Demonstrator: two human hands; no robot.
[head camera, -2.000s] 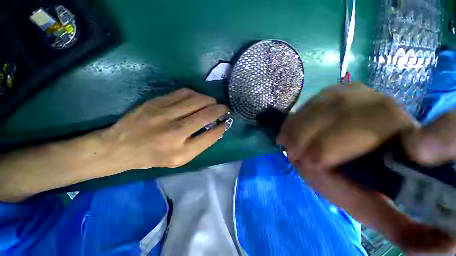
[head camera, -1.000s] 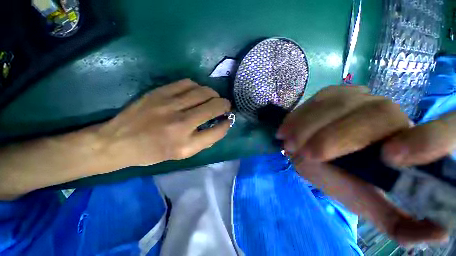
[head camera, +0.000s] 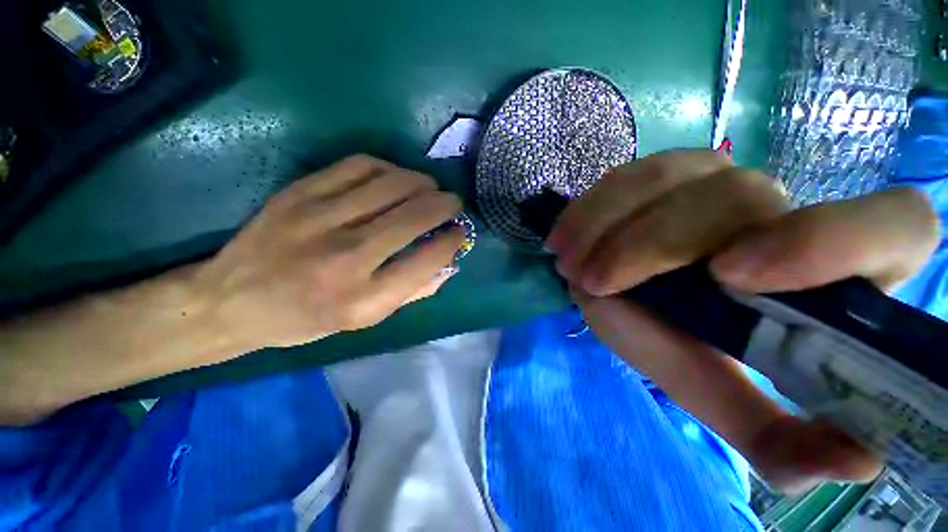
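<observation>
My left hand (head camera: 338, 249) rests at the bench's front edge, its fingertips closed on a small round electronic module (head camera: 465, 237); only the module's silvery rim and yellow bits show. My right hand (head camera: 676, 229) grips the electric screwdriver (head camera: 852, 374), which has a black front and a pale labelled body. The screwdriver's black tip end is over the lower edge of the round perforated screw plate (head camera: 551, 135). Dark and silvery grains cover the plate's right part. The bit itself cannot be made out.
A black compartment tray (head camera: 187, 62) with a module (head camera: 99, 47) is at upper left. A white tab (head camera: 454, 137) lies beside the plate's left edge. Tweezers (head camera: 731, 68) lie right of the plate. A clear blister tray (head camera: 847, 104) is at far right.
My right hand and the screwdriver have moved left and slightly up, the black end further over the plate. More of the module's round edge now shows at my left fingertips.
</observation>
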